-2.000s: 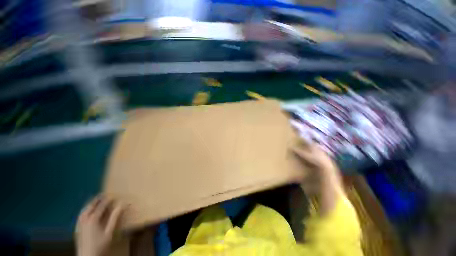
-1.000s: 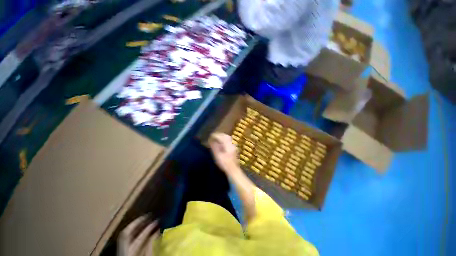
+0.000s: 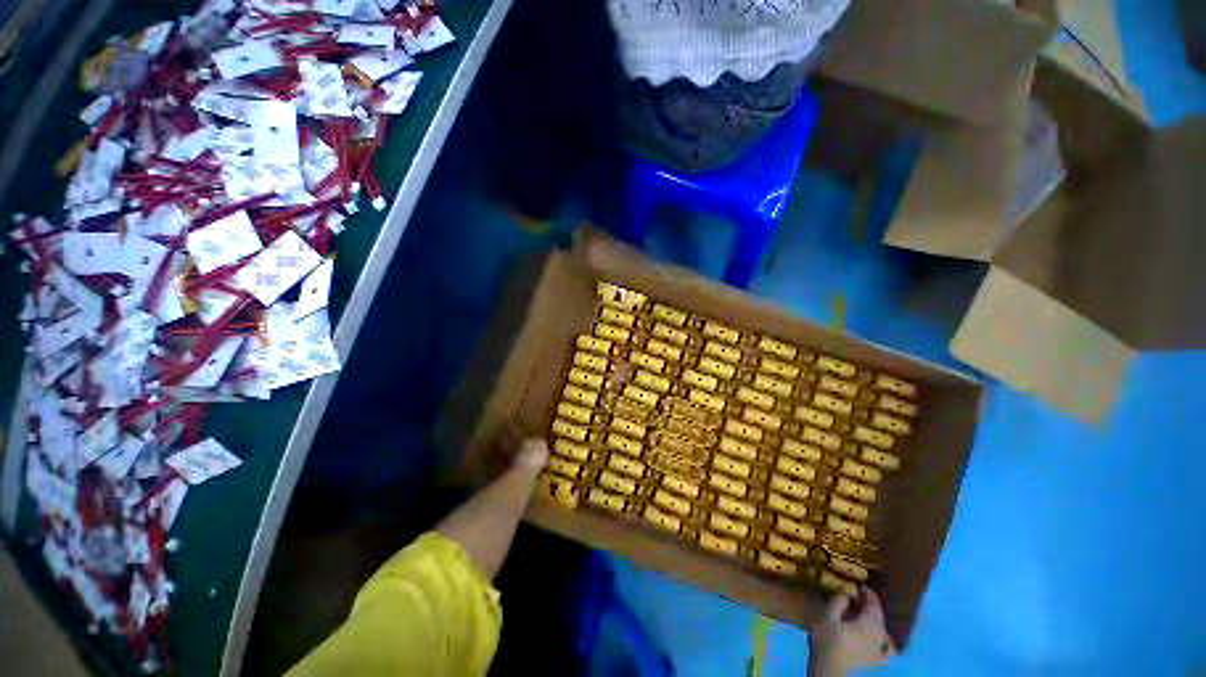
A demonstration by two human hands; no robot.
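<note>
An open carton (image 3: pixel 952 489) stands low beside the bench, slightly turned. Tight rows of yellow shells (image 3: pixel 734 437) lie inside it, below its rim. My left hand (image 3: pixel 516 474) grips the carton's wall at its left near corner; some of its fingers are hidden. My right hand (image 3: pixel 850 635) is at the near wall close to the right corner, with fingertips over the rim; the picture's bottom edge cuts off the arm.
A heap of white squares with red leads (image 3: pixel 199 265) lies on the green bench (image 3: pixel 265 430) at left. A blue stool (image 3: pixel 741 179) with a seated person is behind the carton. Open empty-looking cartons (image 3: pixel 1058 344) stand on the blue floor at right.
The view has swung right and down, from the cardboard sheet to the carton. My left hand has left the sheet and moved to the carton's left corner; my right hand has moved to its right near side.
</note>
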